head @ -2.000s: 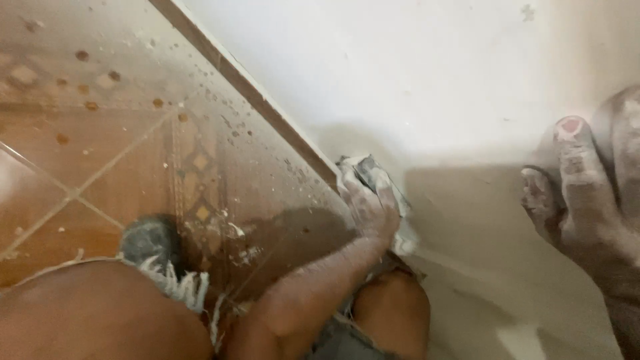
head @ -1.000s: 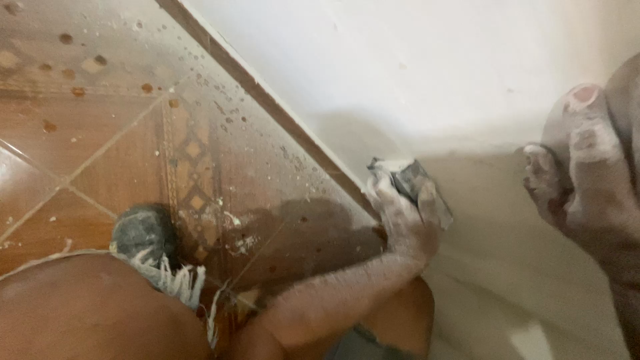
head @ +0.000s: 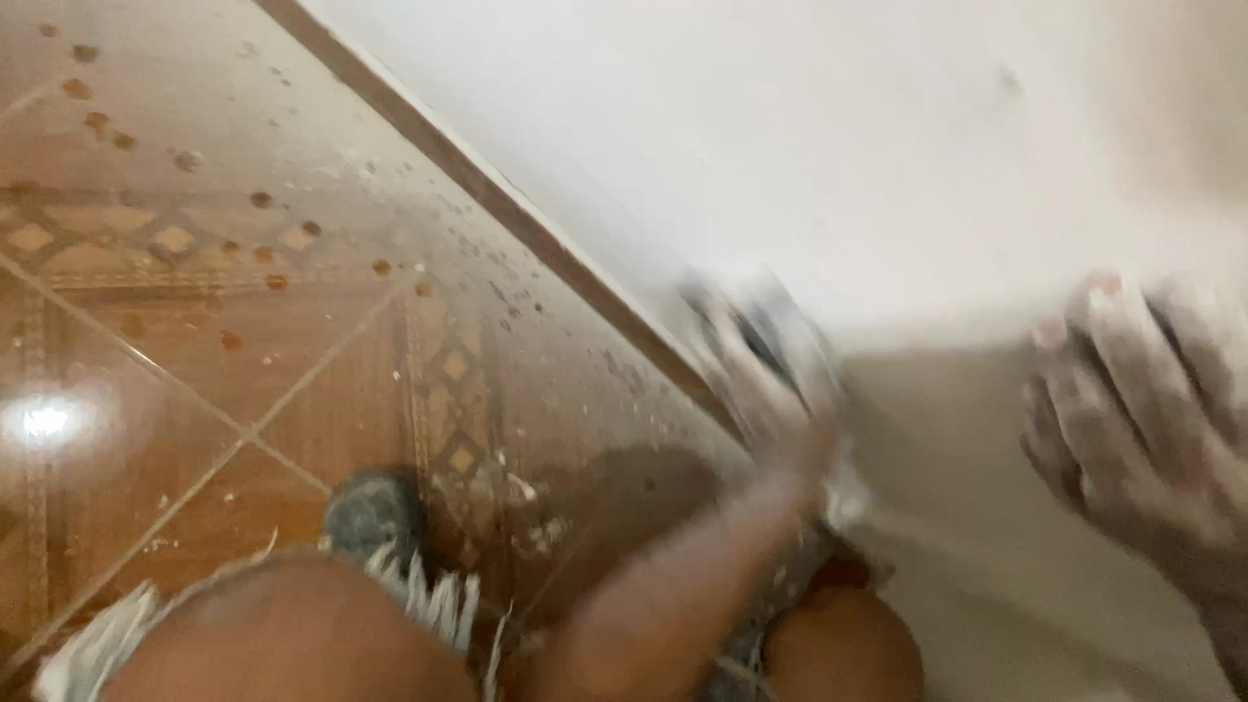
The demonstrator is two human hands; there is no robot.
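My left hand (head: 770, 380), blurred and dusted white, grips a dark, dust-coated pad or folded sheet (head: 765, 341) against the white wall (head: 829, 146), just beside its bottom edge. What exactly the pad is cannot be told. Farther right, my right hand (head: 1150, 409) lies on the wall with its fingers stretched out and slightly apart. White dust coats those fingers, and nothing shows in that hand.
A brown strip (head: 507, 219) runs diagonally between the wall and the brown patterned tile floor (head: 292, 361), which has spots and white flecks. My bare knees, frayed shorts and a dusty dark shoe (head: 375, 517) are at the bottom. Shadow covers the wall's lower right part.
My left hand moved right along the wall with the pad, then back left toward the brown strip. More of my right hand's fingers show now. The view has shifted somewhat.
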